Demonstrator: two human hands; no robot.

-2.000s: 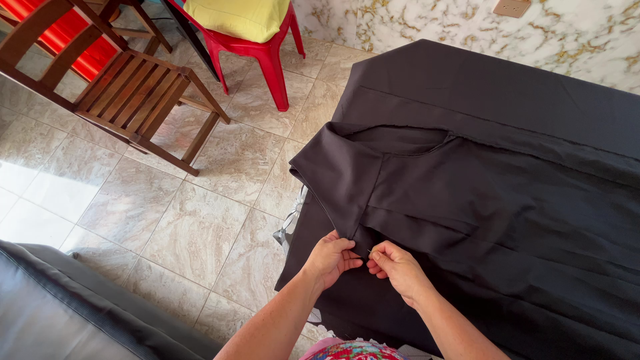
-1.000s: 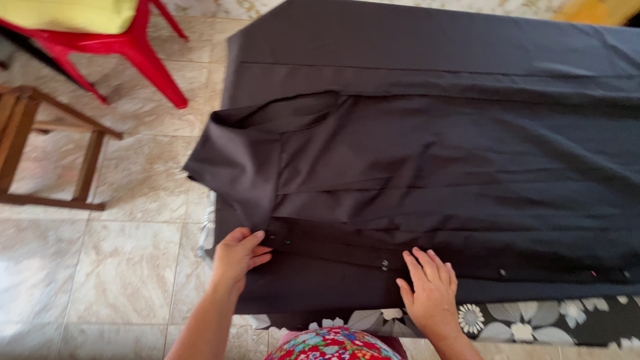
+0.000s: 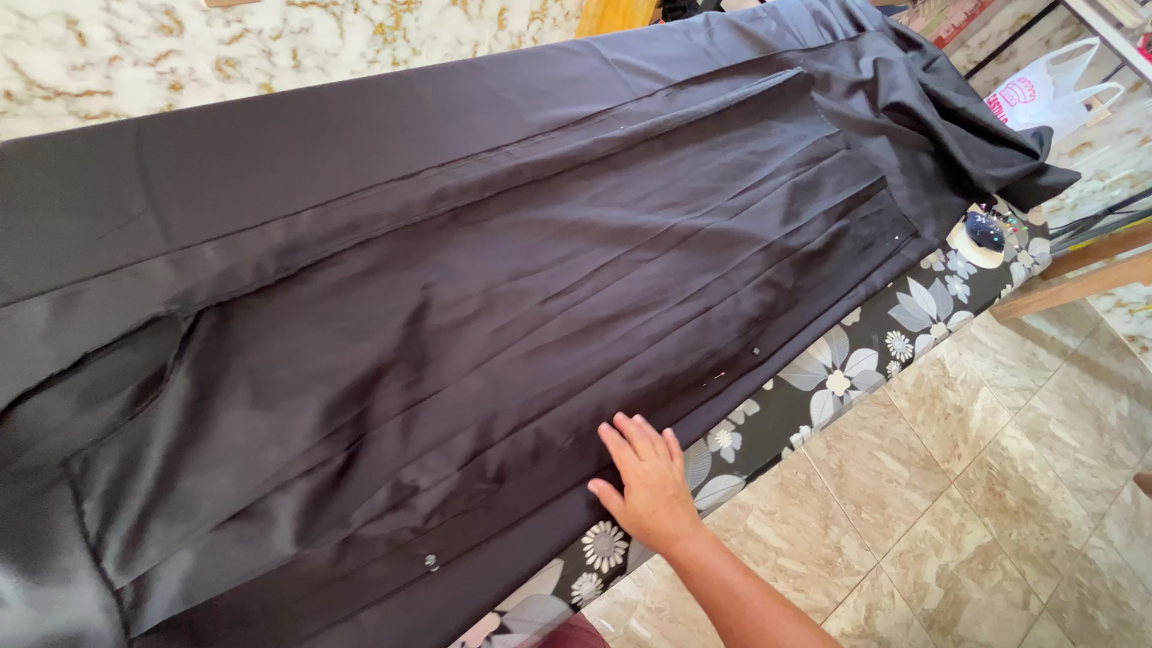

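Observation:
A dark garment [image 3: 504,297] lies spread over dark fabric on a long table, its seams and folds running lengthwise. My right hand [image 3: 650,486] rests palm down on the garment's near edge, fingers apart, holding nothing. Small shiny snap-like fasteners [image 3: 432,562] sit along that edge, and a pin [image 3: 718,376] with a pale head lies in the cloth beyond my fingertips. My left hand is out of the picture. A dark pincushion [image 3: 984,231] with colored pins stands at the table's far right corner, beside the cloth.
A floral table cover [image 3: 837,382] shows along the near edge. Bunched dark fabric [image 3: 958,117] hangs at the far right end. Behind it is a white plastic bag [image 3: 1048,94] by a metal frame. A wooden bar [image 3: 1071,279] stands right of the table, above the tiled floor [image 3: 954,486].
The view has swung right along the table. Two seconds ago both hands held the garment near its collar; then my right hand lay flat on it. My left hand has gone out of view.

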